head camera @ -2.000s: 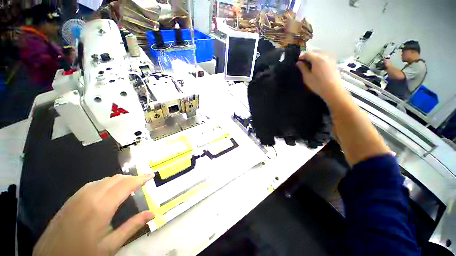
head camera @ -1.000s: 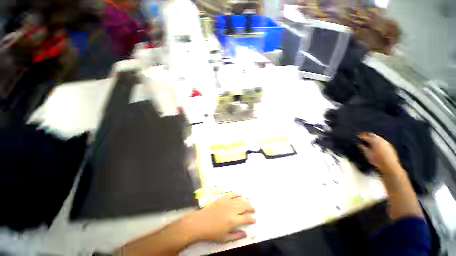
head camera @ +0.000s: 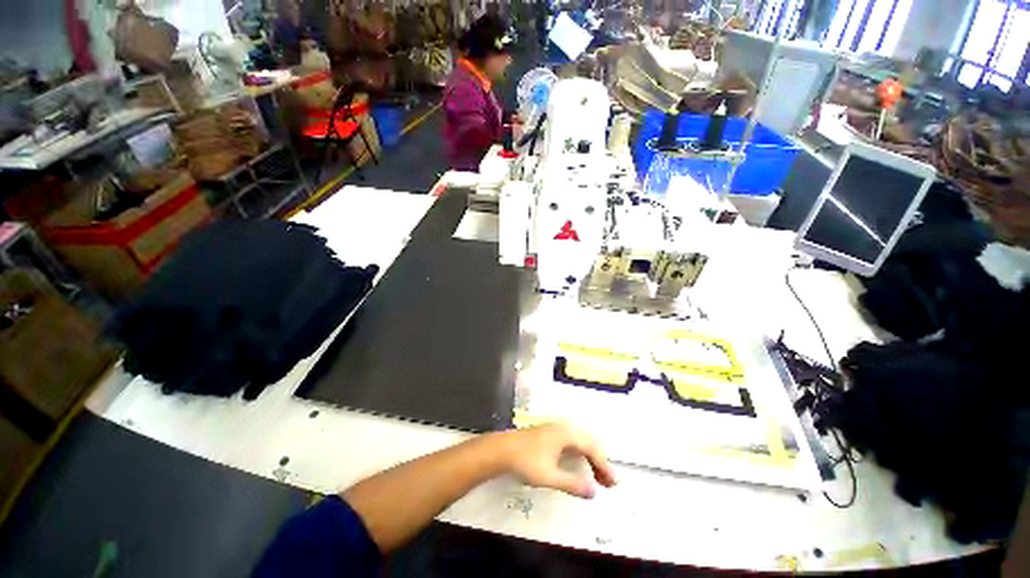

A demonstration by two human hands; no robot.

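Note:
My left hand (head camera: 556,458) is at the front edge of the white sewing template (head camera: 666,441), empty, with fingers loosely curled and thumb apart. The template lies flat in front of the sewing machine (head camera: 574,192). Narrow black angled pieces (head camera: 593,382) lie along its yellow-edged windows, joined near the middle. The metal clamp assembly (head camera: 644,277) stands just behind the template. My right hand is not in view.
A dark cover board (head camera: 424,322) lies left of the template. A black panel stack (head camera: 243,305) sits farther left. A crumpled black panel pile (head camera: 926,412) and thin cords (head camera: 804,373) are at right. A control screen (head camera: 864,209) stands behind; a person (head camera: 471,107) is beyond the machine.
The view has swung left, bringing the left panel stack fully into view. My right hand, on the right pile one second ago, has left the picture. My left hand stays near the template's front edge.

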